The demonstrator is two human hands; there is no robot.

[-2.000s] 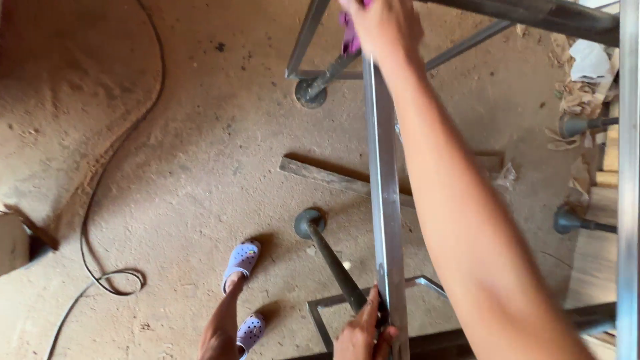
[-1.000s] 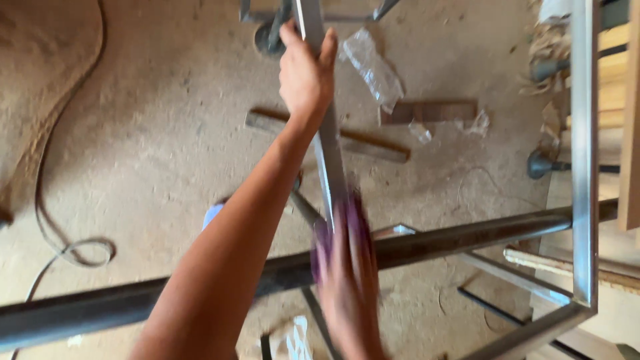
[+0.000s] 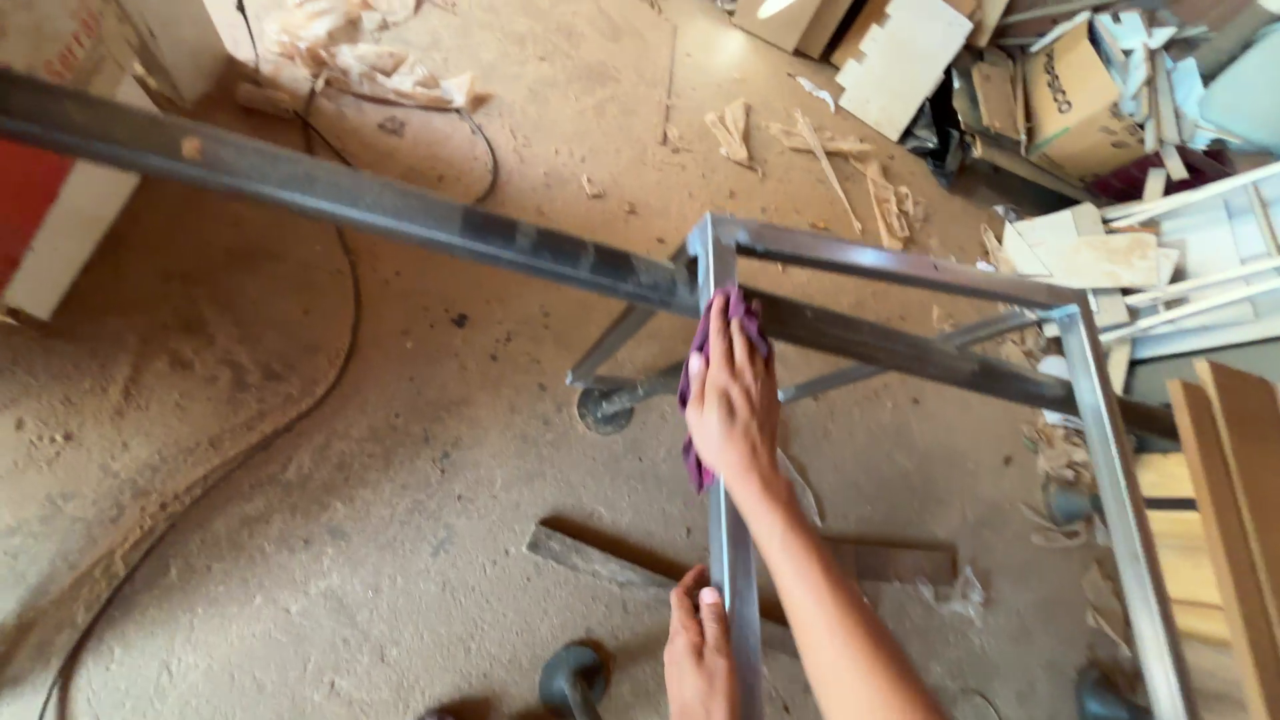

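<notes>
A rectangular frame of square metal tube (image 3: 905, 262) lies across a dark metal bar (image 3: 400, 215). My right hand (image 3: 738, 405) presses a purple cloth (image 3: 695, 465) onto the frame's near-left tube, a little below its far corner. Lower on the same tube, my left hand (image 3: 700, 650) rests against the left side with its fingers curled around the edge; its grip underneath is hidden. The round foot of a stand (image 3: 606, 408) shows on the floor beyond the cloth, and another round foot (image 3: 573, 675) is left of my left hand.
A cable (image 3: 345, 330) runs over the dusty floor at left. Wood strips (image 3: 600, 560) lie beneath the frame. Wooden boards (image 3: 1225, 500) stand at right, with a cardboard box (image 3: 1085, 95) and scraps behind. A red and white box (image 3: 60, 215) is at far left.
The cloth under my right hand has moved up the tube to near the far corner. My left hand, farther up the tube one second ago, is now below the right. The view has shifted.
</notes>
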